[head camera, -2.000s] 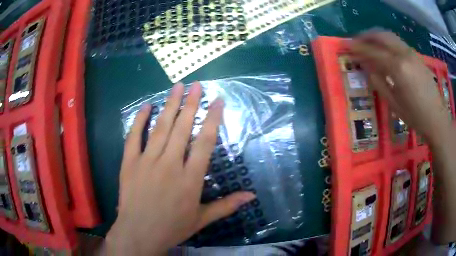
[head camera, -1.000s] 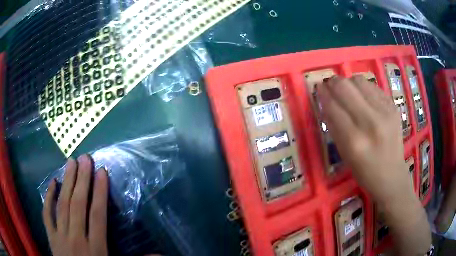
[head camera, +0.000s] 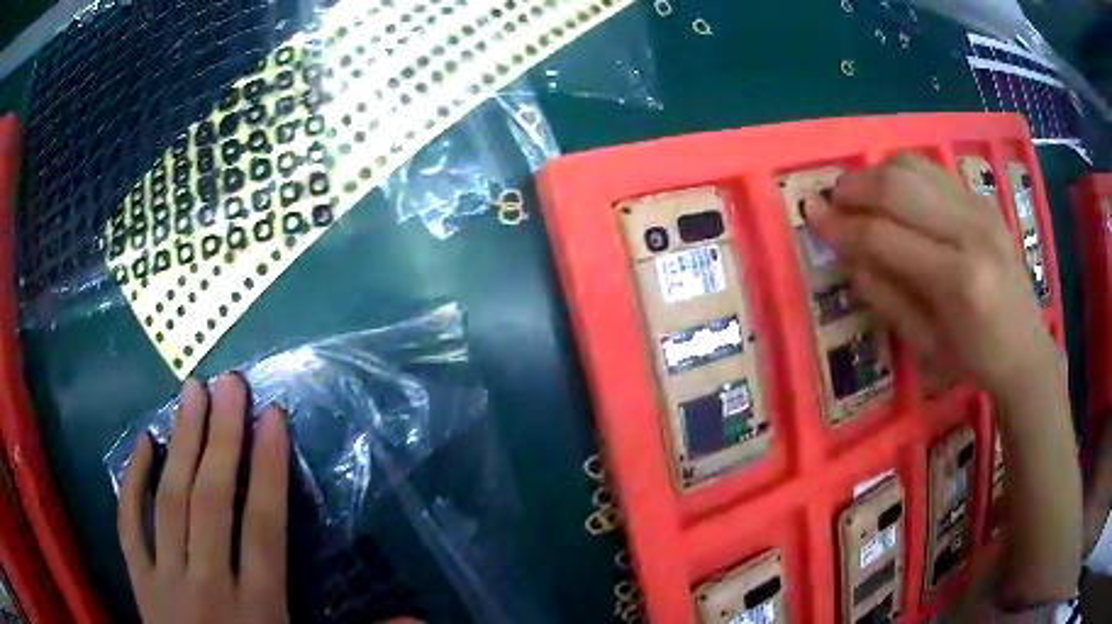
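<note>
A gold phone housing (head camera: 695, 335) lies in the near top-left pocket of the red tray (head camera: 659, 159), with a small dark ring beside its dark oval window. My right hand (head camera: 933, 262) is over the top of the second gold housing (head camera: 841, 311), fingertips bunched near its window; whether they hold a small piece cannot be seen. My left hand (head camera: 213, 518) lies flat, fingers slightly apart, on a clear plastic bag (head camera: 366, 408) at lower left. Dark ring pieces show faintly through the bag.
A pale yellow sheet with rows of dots (head camera: 402, 98) lies at upper left, beside a black die-cut sheet (head camera: 73, 159). Thin pale rings (head camera: 510, 207) lie near the tray. A dark strip sheet (head camera: 1030, 92) is at upper right. Red tray edges show at both sides.
The view has swung right onto the red tray. My right hand has moved to the second housing's top and lifted slightly. My left hand stays on the clear bag.
</note>
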